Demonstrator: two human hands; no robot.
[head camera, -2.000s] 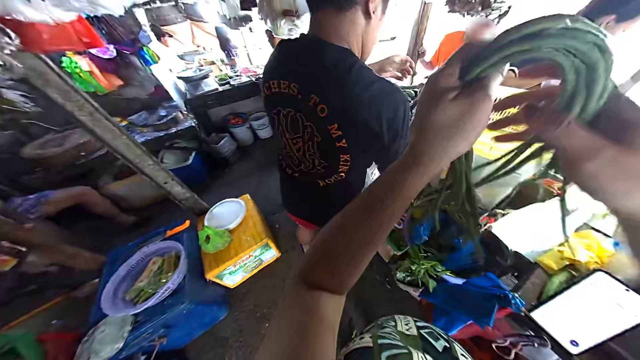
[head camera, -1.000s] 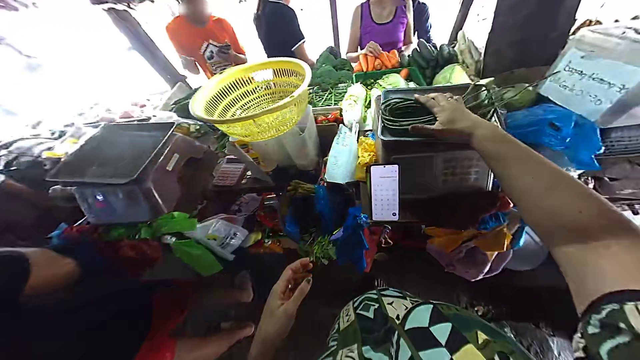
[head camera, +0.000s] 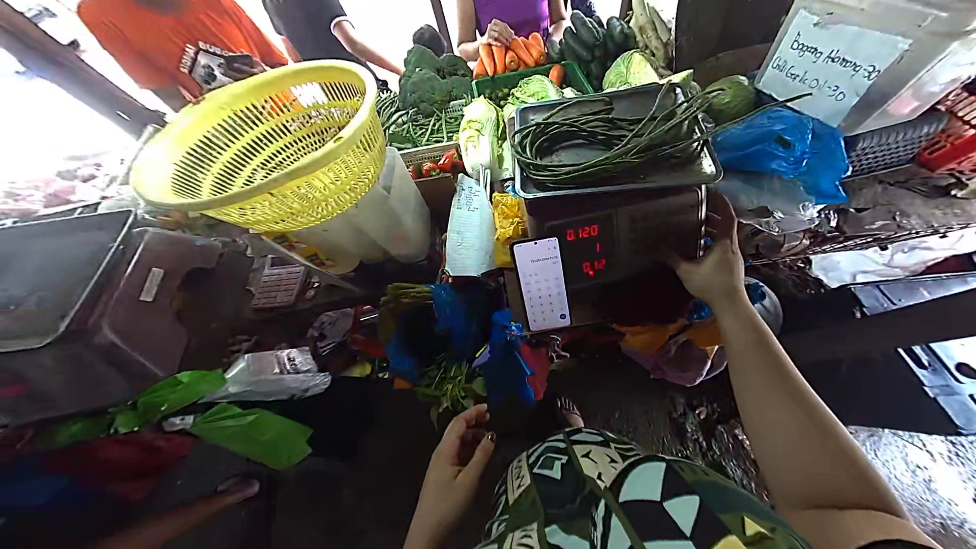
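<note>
My right hand (head camera: 715, 255) rests against the right side of a digital scale (head camera: 648, 229) with red lit digits; some of its fingers are hidden by the scale's edge. On the scale's metal tray (head camera: 711, 169) lies a loose coil of long green beans (head camera: 564, 145), a few ends hanging over the right side. A phone (head camera: 540, 284) showing a calculator leans upright against the scale's front. My left hand (head camera: 460, 456) hovers low in front of my patterned clothing, fingers loosely curled and empty, just below some leafy greens (head camera: 450, 383) by blue plastic bags (head camera: 507, 366).
A yellow plastic basket (head camera: 267, 145) sits on translucent containers at left. Behind are broccoli (head camera: 435, 80), carrots (head camera: 509, 55), cabbages and cucumbers (head camera: 591, 38). People stand beyond; one person's hand touches the carrots. A labelled tub (head camera: 839, 61) is back right, a lidded bin (head camera: 61, 282) left.
The view has swung from a person in a black shirt to the stall. My right hand has moved from the beans on the tray down to the scale's side.
</note>
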